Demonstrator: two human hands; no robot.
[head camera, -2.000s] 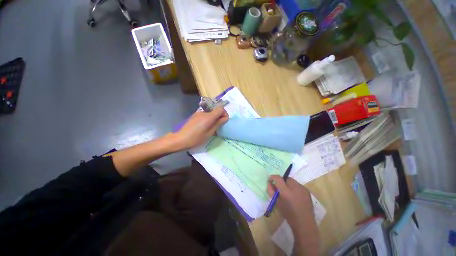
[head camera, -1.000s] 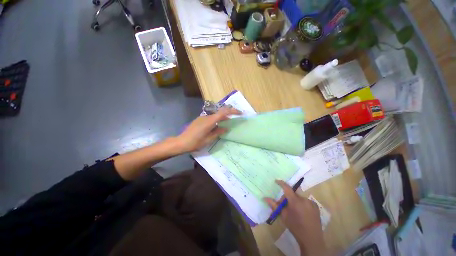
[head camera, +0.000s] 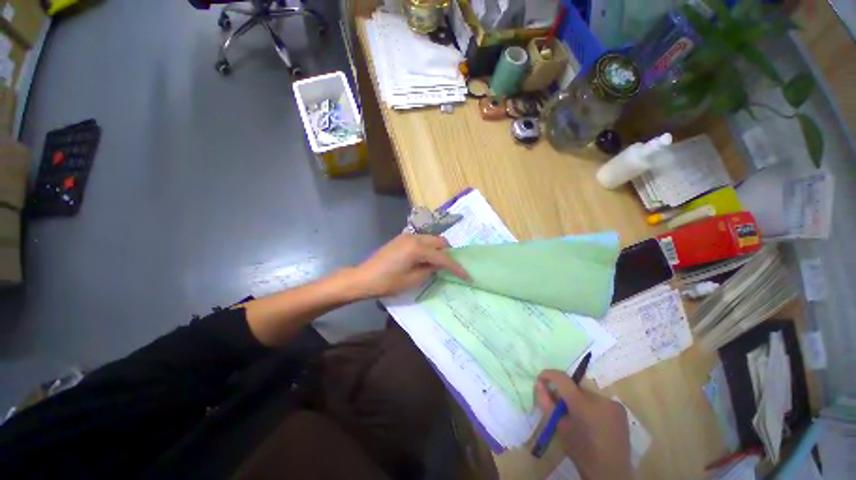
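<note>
A clipboard (head camera: 477, 424) with a purple edge and a silver clip (head camera: 432, 220) lies tilted at the desk's near edge, holding white sheets. On it is a pale green form sheet (head camera: 502, 337) with handwriting. Another green sheet (head camera: 554, 272), with a bluish edge, is folded back over it. My left hand (head camera: 405, 266) holds the folded sheets down just below the clip. My right hand (head camera: 587, 422) holds a blue-purple pen (head camera: 554, 422) with a dark tip, and its fingertips are at the green form's lower edge.
A black phone (head camera: 642, 272), handwritten slips (head camera: 643, 337), a red-yellow box (head camera: 710, 241) and a white bottle (head camera: 631, 164) lie right of the clipboard. A glass jar (head camera: 587, 112), a plant (head camera: 741, 80) and a paper stack (head camera: 413, 66) stand further back. A white bin (head camera: 328, 112) is on the floor.
The folded-back sheet showed blue first and now shows green. My right hand, with the pen, has moved down along the form. The whole view has shifted, so the desk sits further right and lower.
</note>
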